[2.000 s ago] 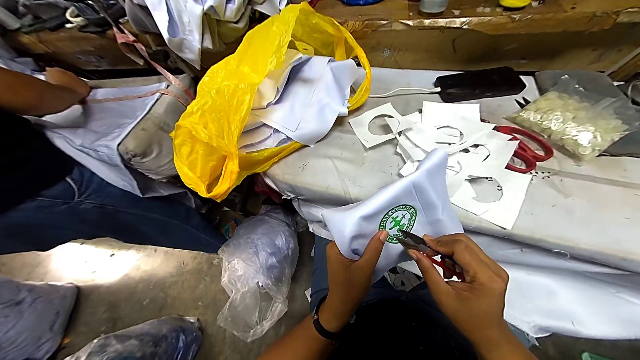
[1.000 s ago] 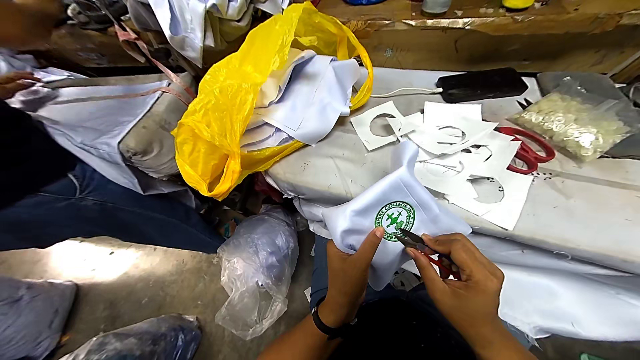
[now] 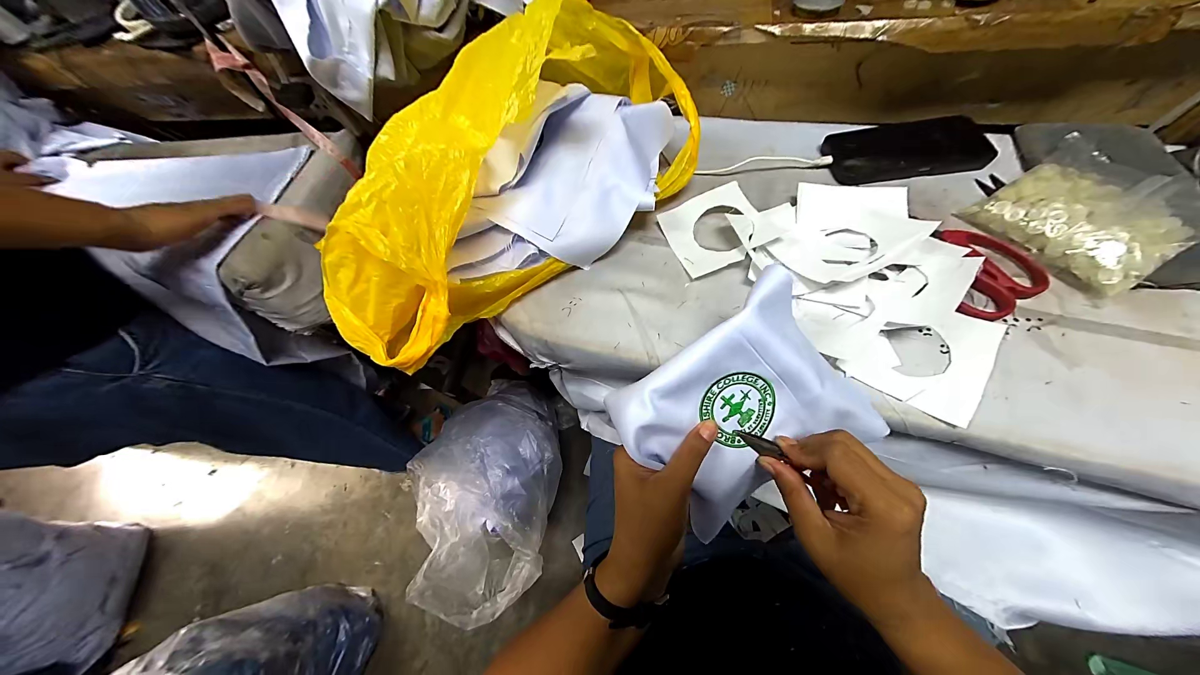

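Observation:
A white fabric piece (image 3: 797, 366) bears a round green embroidered emblem (image 3: 738, 410) with writing around its rim. My left hand (image 3: 656, 497) grips the cloth from below, its thumb at the emblem's lower edge. Between the thumb and fingers of my right hand (image 3: 844, 506) is a pair of small dark-bladed thread snips (image 3: 764, 444), the tip touching the lower right part of the emblem. The snips' handle is mostly hidden by my fingers. Beyond the cloth lie white backing sheets (image 3: 966, 366) with round holes cut in them.
Red-handled scissors (image 3: 1008, 272), a clear bag of small pale pieces (image 3: 1078, 220) and a black device with a white cable (image 3: 905, 150) lie on the padded bench. A yellow plastic bag (image 3: 403, 197) holds white fabric. A co-worker's hand (image 3: 192, 220) is at left; plastic bags (image 3: 492, 497) sit below.
The co-worker's arm at the left has come forward over the white cloth there. My two hands stay at the emblem, with the snips still at its lower part.

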